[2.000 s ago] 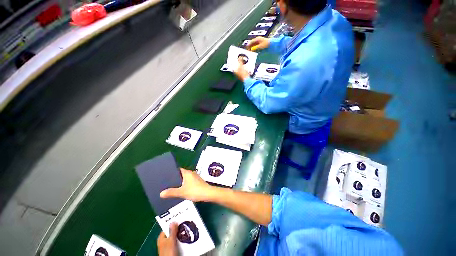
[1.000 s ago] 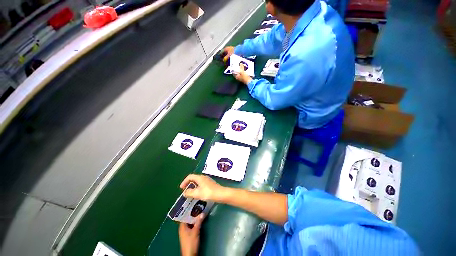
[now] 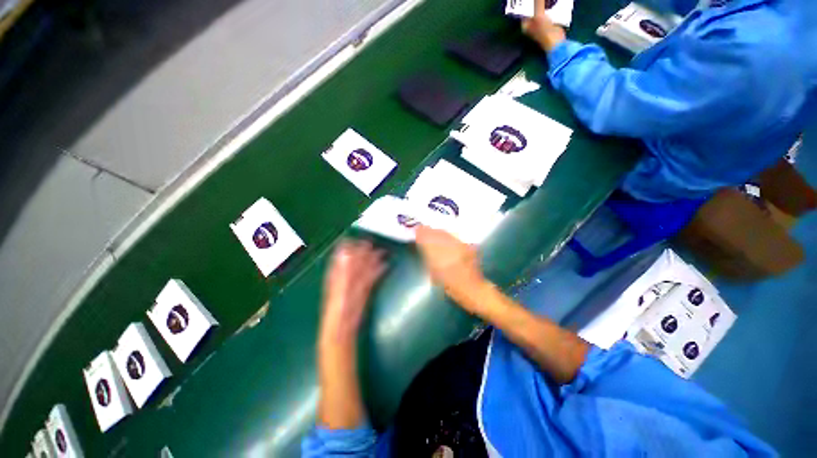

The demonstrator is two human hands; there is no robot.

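My right hand (image 3: 448,261) grips a white outer sleeve (image 3: 387,217) with a round wristband picture by its near edge, over the left side of a stack of flat sleeves (image 3: 457,197). My left hand (image 3: 354,268) is bare and blurred, just below the sleeve's left end; whether its fingers touch it I cannot tell. A second stack of flat sleeves (image 3: 518,143) lies farther off. Two dark inner boxes (image 3: 434,97) lie beyond, on the belt side. A sleeved box (image 3: 267,236) lies on the green belt to the left of my hands.
Another sleeved box (image 3: 359,161) lies up the belt, and several sleeved boxes (image 3: 136,364) run down to the lower left. A blue-sleeved worker (image 3: 618,89) sits at upper right. A white printed pack (image 3: 676,318) and a brown carton (image 3: 743,228) are on the floor at right.
The view has swung left and down the belt. The box that both hands held over the bench is out of them. My right hand has taken hold of a sleeve by the near stack.
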